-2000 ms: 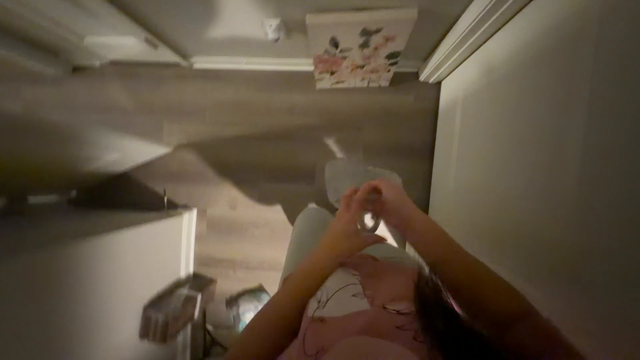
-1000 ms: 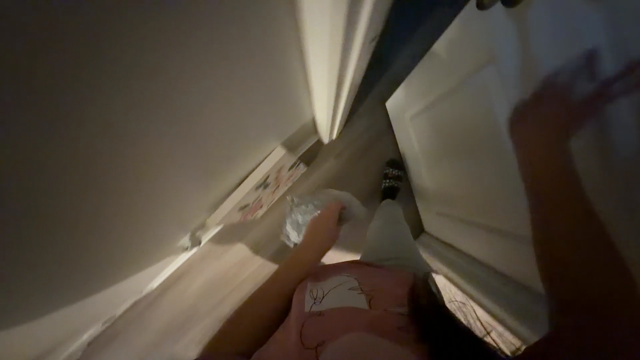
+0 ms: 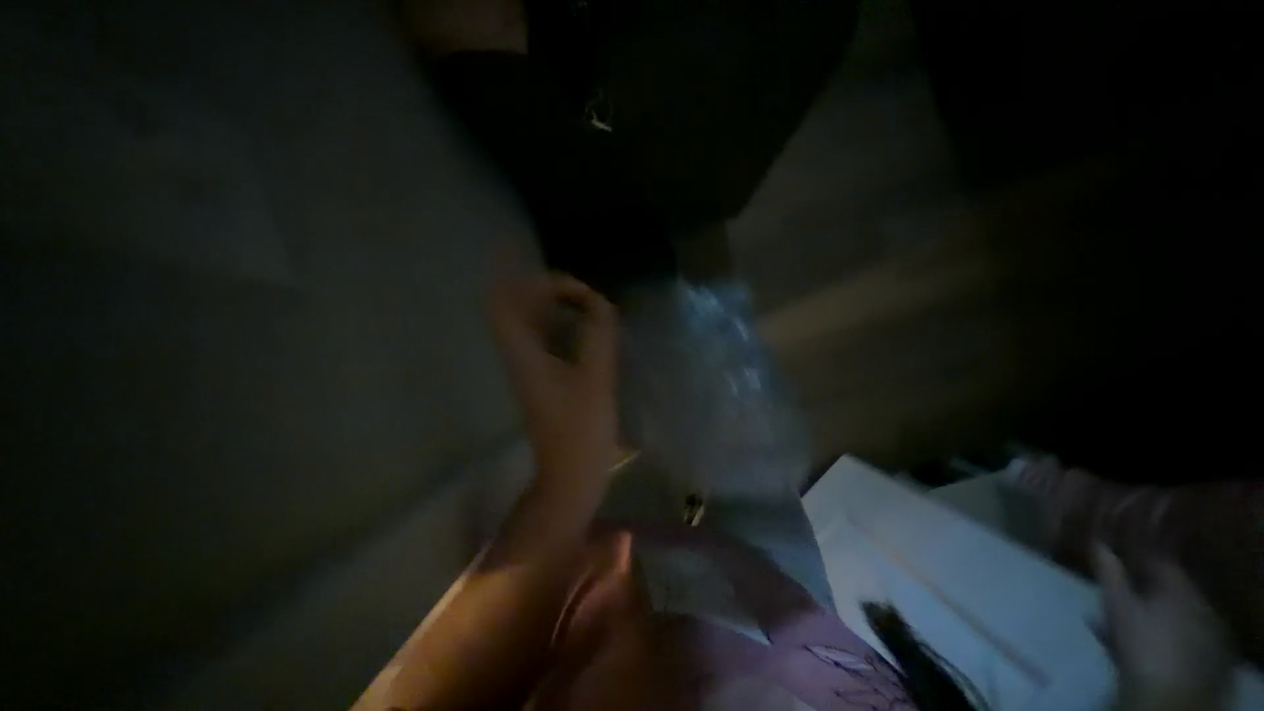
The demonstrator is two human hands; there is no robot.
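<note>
In the dim, blurred head view, my left hand is raised near the middle with its fingers curled. A clear plastic bag lies against its right side and seems gripped by the fingertips, though the exact hold is blurred. Low at the right, a pale blurred hand, seemingly my right hand, is beside a white panel, possibly a door. Its fingers are too unclear to read, and whether it touches the panel cannot be told.
A person in dark clothing is just beyond my left hand, with part of an arm at the top edge. A grey surface fills the left side. Dim floor shows at the right, beside deep shadow.
The view has turned and become much darker. A person in dark clothing is now in front of me. My right hand, earlier raised by the white door, now appears low at the right.
</note>
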